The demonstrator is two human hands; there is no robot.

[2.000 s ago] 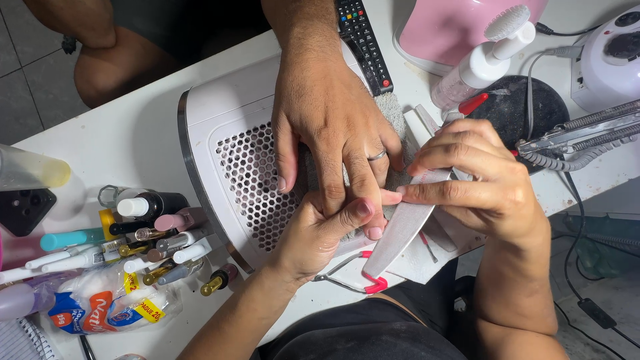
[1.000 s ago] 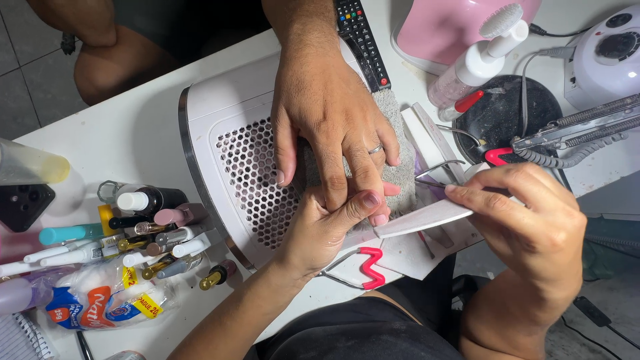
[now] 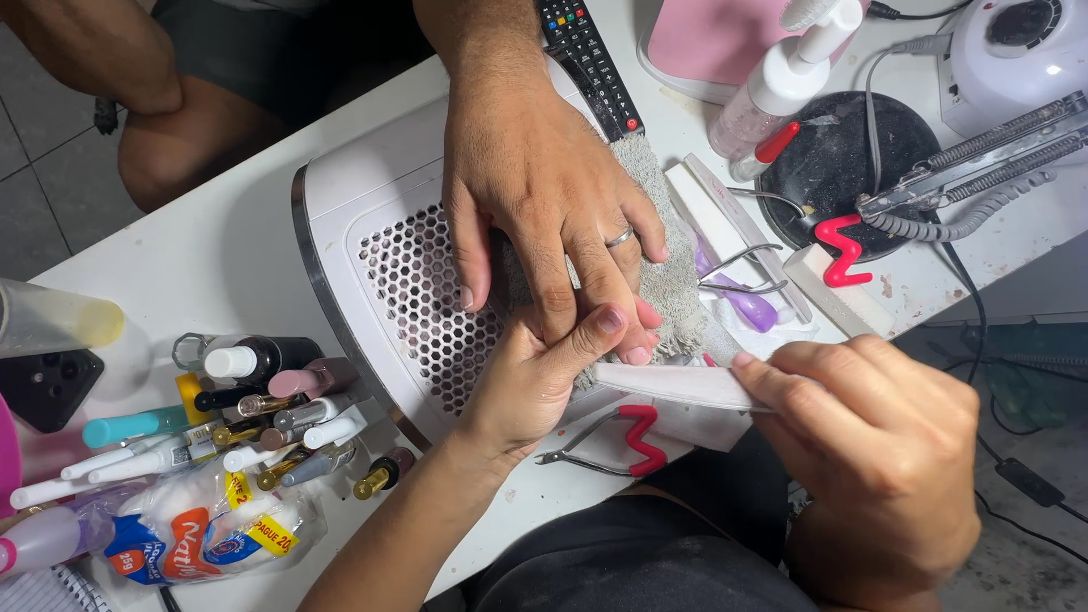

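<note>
My left hand [image 3: 531, 382] grips the fingers of another person's hand [image 3: 535, 170], my thumb over one of them. That hand lies palm down over a grey cloth [image 3: 654, 246] and a white ventilated nail dust collector [image 3: 382, 161], and wears a ring [image 3: 620, 237]. In my right hand [image 3: 850, 408] is a white nail file [image 3: 671, 384], pinched at its right end. Its left part lies at the tip of a held finger; whether they touch cannot be told. Cuticle nippers with a red grip [image 3: 642, 440] lie just below the file.
Nail polish bottles [image 3: 289, 382] and a cotton bag [image 3: 204, 527] stand at the left. A remote control [image 3: 591, 64] lies at the top. At the right are a pump bottle [image 3: 778, 85], a black round base [image 3: 850, 170], another nipper [image 3: 748, 272] and a buffer block [image 3: 837, 289].
My right hand has moved right and down from the held fingers, and the file lies flatter than two seconds ago. My left hand keeps its grip on the other person's fingers.
</note>
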